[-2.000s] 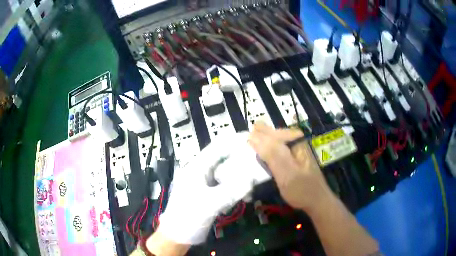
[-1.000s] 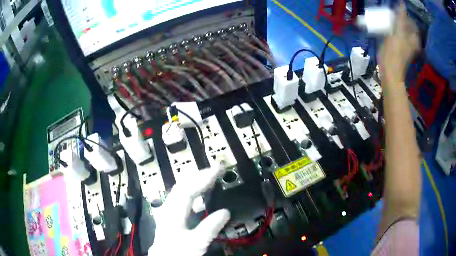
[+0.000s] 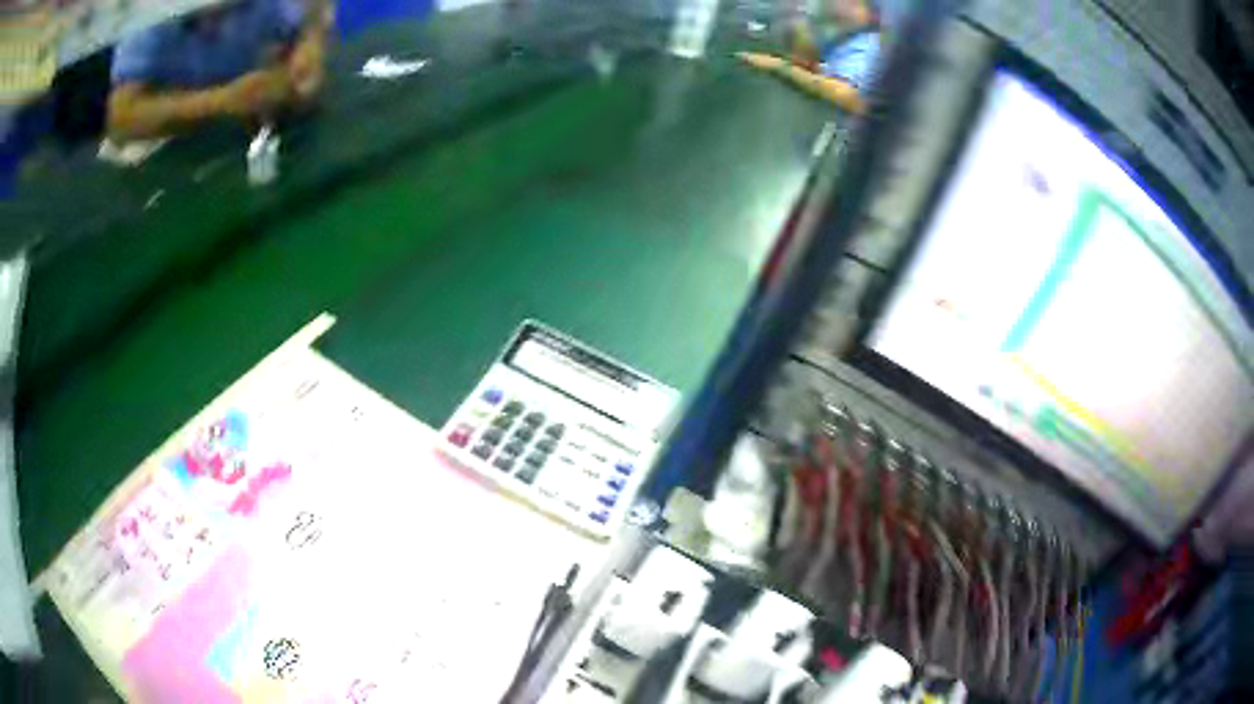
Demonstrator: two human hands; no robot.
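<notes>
Neither my left hand nor my right hand shows. Nearest in front lies a large printed sheet [image 3: 413, 550] with pink, blue and cartoon print and a pale edge strip. A silver-white calculator [image 3: 557, 426] with dark, red and blue keys touches its upper right side. White power adapters [image 3: 660, 605] stand at the bottom centre, cut off by the lower edge and blurred. A dark, slim thing [image 3: 543, 633], cord or stick, lies across the sheet's right part; I cannot tell which.
A green belt [image 3: 550, 248] runs behind the sheet. A bright tilted monitor [image 3: 1086, 316] stands at right above reddish-grey leads [image 3: 935, 550]. Another person's arms [image 3: 220, 99] show at top left, and another person's arm [image 3: 811, 83] at top centre. A pinkish blur touches the right edge.
The view has swung left to the sheet, calculator and belt. My gloved left hand and my right hand, which was raised with a blurred white block, have left the picture.
</notes>
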